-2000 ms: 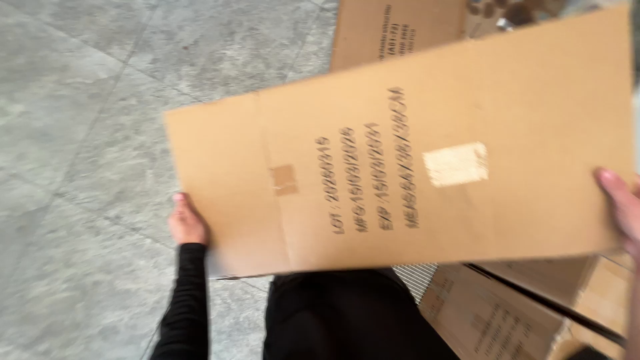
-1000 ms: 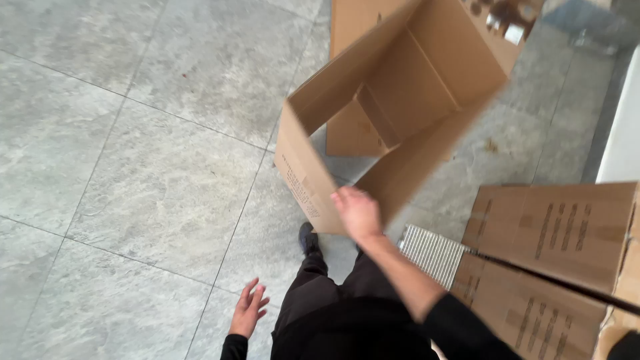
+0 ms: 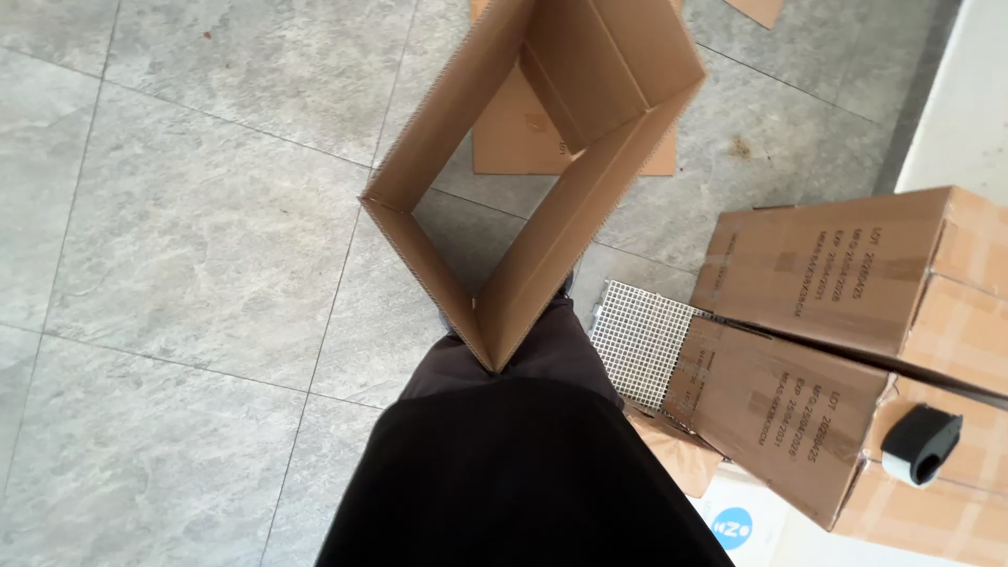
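An unfolded cardboard box stands open as a four-sided sleeve in front of my legs, its near corner close to my thighs. The floor and part of a flat cardboard sheet show through it, and an inner flap hangs at its far end. Neither of my hands is in the frame, so what they touch is hidden. The flat cardboard sheet lies on the floor beyond and beneath the box.
Two large taped cartons with printing, one farther and one nearer, stand at the right. A black tape dispenser rests on the nearer one. Beside them lies a white plastic grid. A pale surface borders the upper right.
The box was a broad flat panel held in both hands; one second ago it was opened out with my right hand on its near side. Both hands have since left view.
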